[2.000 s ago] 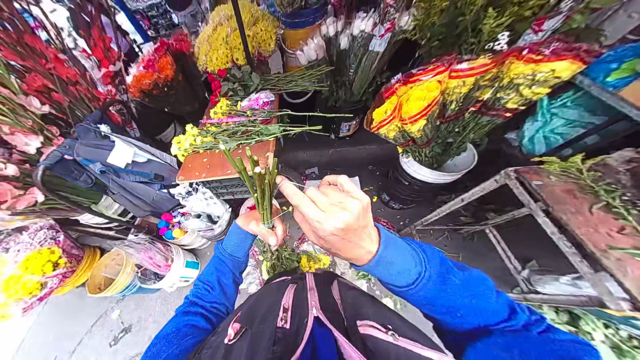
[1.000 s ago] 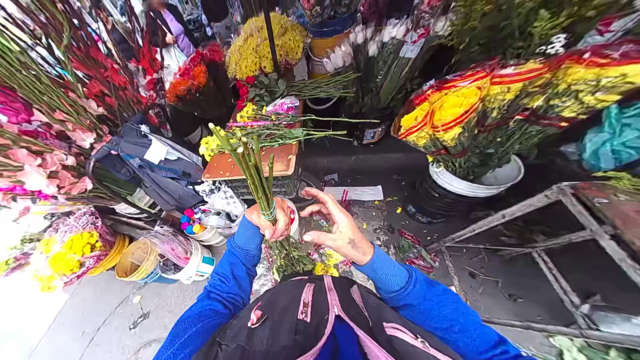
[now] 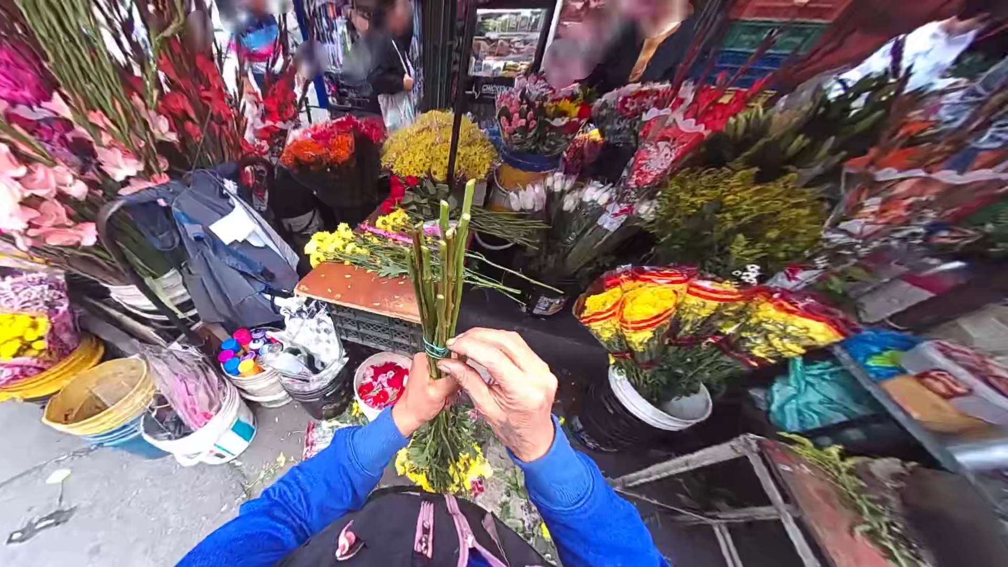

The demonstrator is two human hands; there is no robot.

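Note:
My left hand (image 3: pixel 425 400) is closed around a bunch of green flower stems (image 3: pixel 441 276), held with the cut ends up and the yellow blooms (image 3: pixel 447 468) hanging down near my black backpack (image 3: pixel 409 529). A thin green tie (image 3: pixel 434 348) circles the stems just above that hand. The thumb and index finger of my right hand (image 3: pixel 504 386) meet at the tie, on the right side of the stems. Whether they pinch its loose end is too small to tell.
Ahead, yellow flowers and loose stems lie on a brown board (image 3: pixel 358 291) over a crate. A white bucket of petals (image 3: pixel 382 384) stands beside it. To the right are a white bucket (image 3: pixel 661 402) of wrapped yellow bouquets and a metal frame (image 3: pixel 756 465). People stand in the background.
My right hand was apart from the stems one second ago and is now at the tie. The stems have gone from leaning left to nearly upright. The view has tilted up.

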